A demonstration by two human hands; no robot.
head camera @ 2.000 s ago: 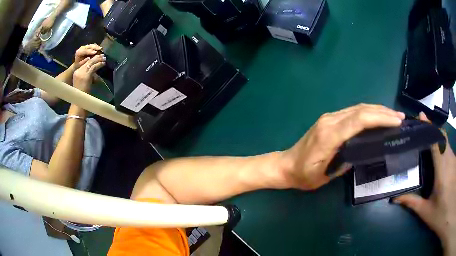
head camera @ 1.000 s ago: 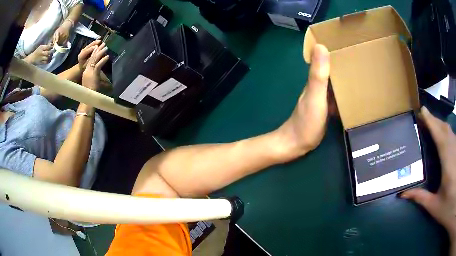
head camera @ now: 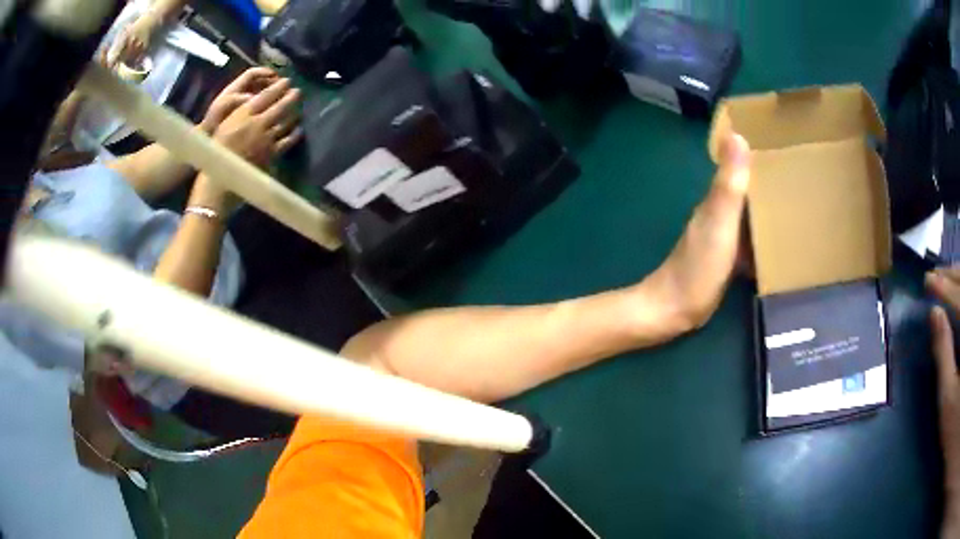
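Note:
An open retail box [head camera: 777,413] lies on the dark green bench, its tan-brown lid [head camera: 816,211] standing open away from me. A dark insert card [head camera: 832,342] with white text, a white lower strip and a small blue patch fills the opening. My left hand [head camera: 711,247] is at the lid's left edge, with the thumb along the edge and the other fingers hidden behind it. My right hand [head camera: 947,342] is at the right picture edge, mostly cut off and away from the box; whether it holds anything is not visible.
Closed black cartons [head camera: 395,132] with white labels are piled left of centre. Another carton [head camera: 679,58] stands at the back. Dark boxes and white paper [head camera: 926,234] lie at the right. A cream pipe [head camera: 263,358] crosses the lower left. Another person's hands [head camera: 253,116] are beyond it.
The lid has swung open, showing the insert card. My left hand moved from the box top to the lid's edge. My right hand has left the box's right side. The view has shifted.

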